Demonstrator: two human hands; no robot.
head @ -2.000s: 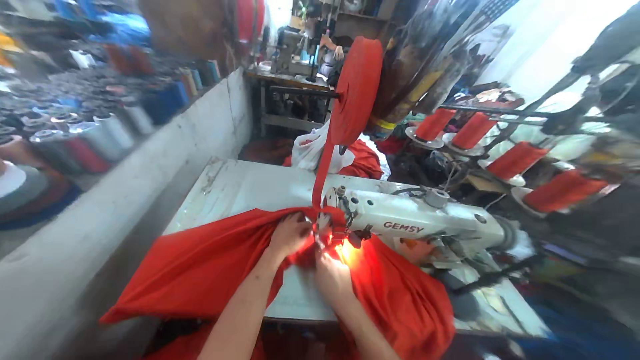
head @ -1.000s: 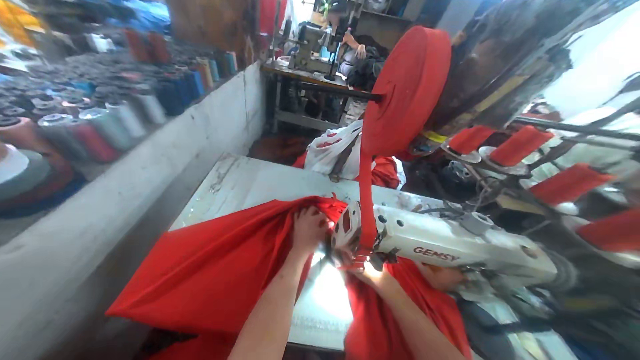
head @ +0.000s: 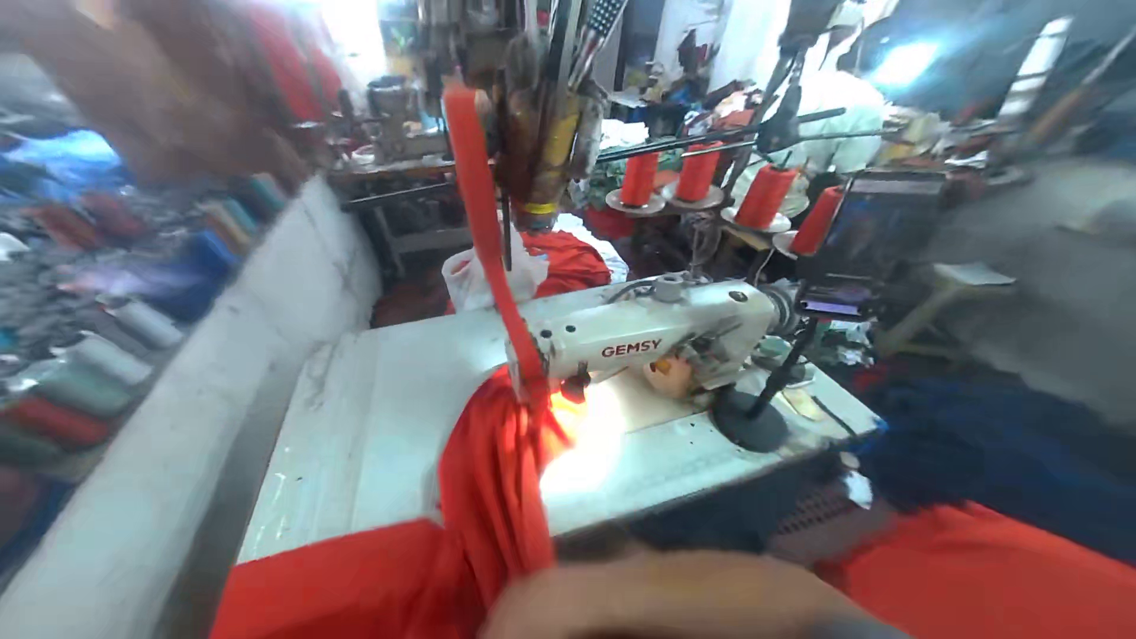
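Observation:
A white Gemsy sewing machine (head: pixel 635 342) stands on a pale worktable (head: pixel 355 426), its lamp glowing by the needle area. Red fabric (head: pixel 493 470) lies bunched under the machine head and runs down to the near edge. From above, a red fabric band (head: pixel 484 213) comes down to the front of the head. Very blurred, one of my own hands or forearms (head: pixel 683 590) crosses the bottom edge over the red fabric; whether it is my left hand or my right hand, and what its fingers do, I cannot tell. More red fabric (head: pixel 994 568) is at lower right.
Red thread cones (head: pixel 697 173) stand on a rack behind the machine. A black device on a round-based stand (head: pixel 750 422) is at the table's right. A pale low wall (head: pixel 266 293) runs along the left, with many thread spools (head: pixel 106 359) beyond it. White and red cloth (head: pixel 568 257) lies behind the table.
Both hands were at the machine head on the red fabric; neither is there now, and a blurred hand or forearm is at the bottom edge. The view has swung to the right.

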